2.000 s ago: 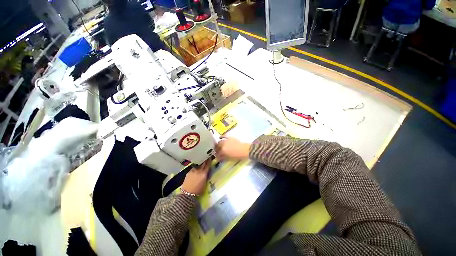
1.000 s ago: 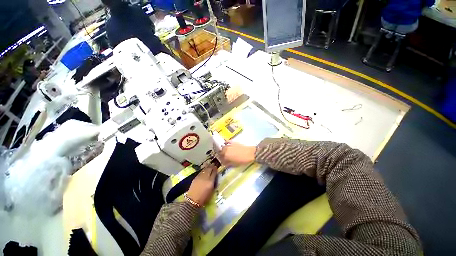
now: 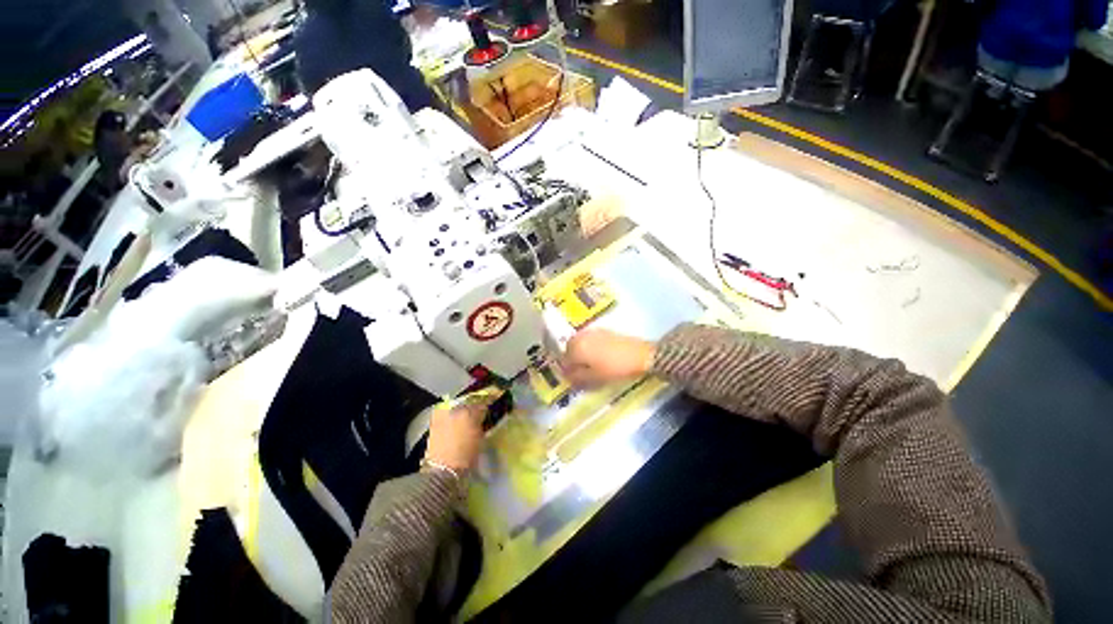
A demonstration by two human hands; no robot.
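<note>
The white sewing machine [image 3: 458, 262] with a round red emblem stands in front of me. My left hand [image 3: 457, 434] is at the left of the needle area, with its fingertips on a dark fabric piece [image 3: 497, 408]. My right hand [image 3: 605, 358] is just right of the machine head, fingers bent together; whether it holds anything is hidden. The shiny metal plate [image 3: 619, 453] lies below the hands, edged with yellow. The yellow block [image 3: 579, 299] sits behind my right hand. A wide black fabric [image 3: 696, 494] lies under my right forearm.
Black strips [image 3: 320, 402] lie left of the machine, beside a clear plastic bag [image 3: 122, 390]. Red-handled snips [image 3: 765, 280] and thread scraps [image 3: 897, 263] lie on the white table at right. A panel [image 3: 735, 55] stands behind. Thread cones [image 3: 483, 44] and a person [image 3: 354, 49] are at the back.
My left hand has moved left from the needle area, away from my right hand. The whole view has shifted, so the machine and table appear farther right.
</note>
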